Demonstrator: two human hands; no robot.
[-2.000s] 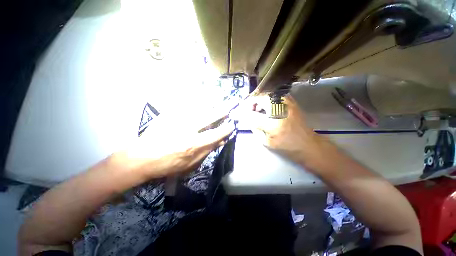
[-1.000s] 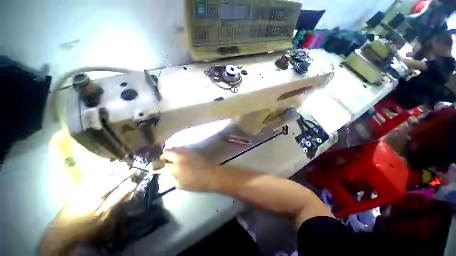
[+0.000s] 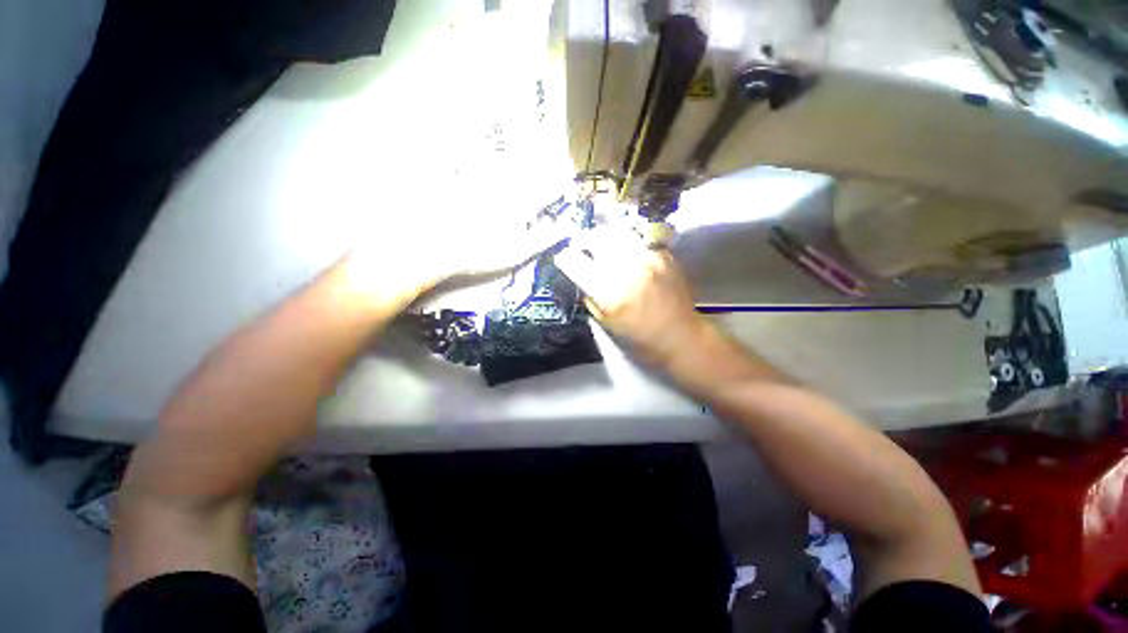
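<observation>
The sewing machine (image 3: 767,111) has its presser foot and needle (image 3: 599,192) under a glaring lamp. A black fabric piece (image 3: 539,351) with printed fabric (image 3: 539,292) lies from the needle towards the table's front edge. My left hand (image 3: 458,254) is left of the needle, washed out by the light, with the fingers flat near the cloth; its grip is not clear. My right hand (image 3: 631,282) is just in front of the needle, fingers bent down onto the cloth at the presser foot. The fingertips are blurred by glare.
Thread snips (image 3: 819,262) lie on the bed right of the needle. Black garment pieces (image 3: 136,161) lie at the far left. Pale printed fabric (image 3: 324,544) hangs below the table edge (image 3: 371,435). A black fitting (image 3: 1027,352) sits at the right end. A red crate (image 3: 1051,507) and scraps (image 3: 826,556) are below.
The view swung right and came back. The black piece now lies folded on the table in front of the needle, where it hung over the edge before. Both hands stay near the needle.
</observation>
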